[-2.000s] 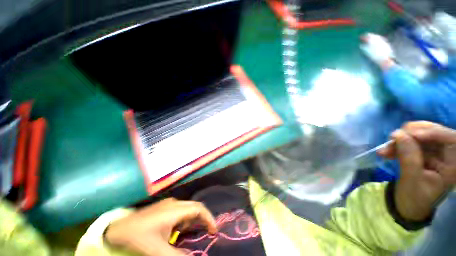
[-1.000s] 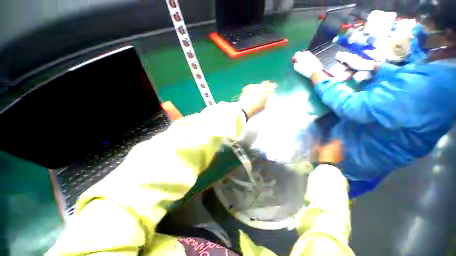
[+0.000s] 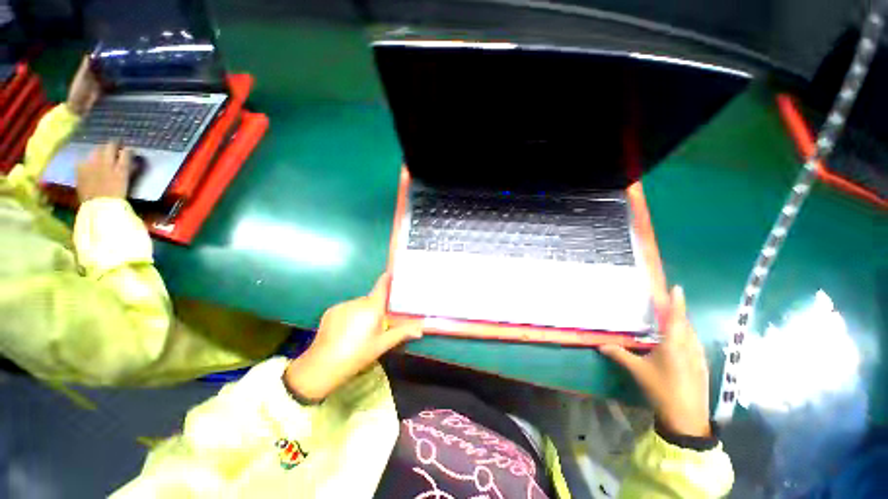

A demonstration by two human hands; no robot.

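Observation:
An open laptop (image 3: 526, 283) with a dark screen, black keys and a bright palm rest sits on a red-orange tray (image 3: 506, 334) in front of me. My left hand (image 3: 348, 336) holds the tray's front left corner, thumb along the front edge. My right hand (image 3: 672, 365) holds the front right corner, fingers up the right side and thumb at the front edge. No label shows in either hand.
A white label strip (image 3: 769, 255) hangs at the right, beside shiny clear film (image 3: 803, 356). Another red-orange tray (image 3: 828, 173) lies at the far right. At the left, a person in yellow works at a laptop (image 3: 141, 132) on stacked trays.
The view has turned left. My hands have left the film and bin area and taken hold of the tray's front corners.

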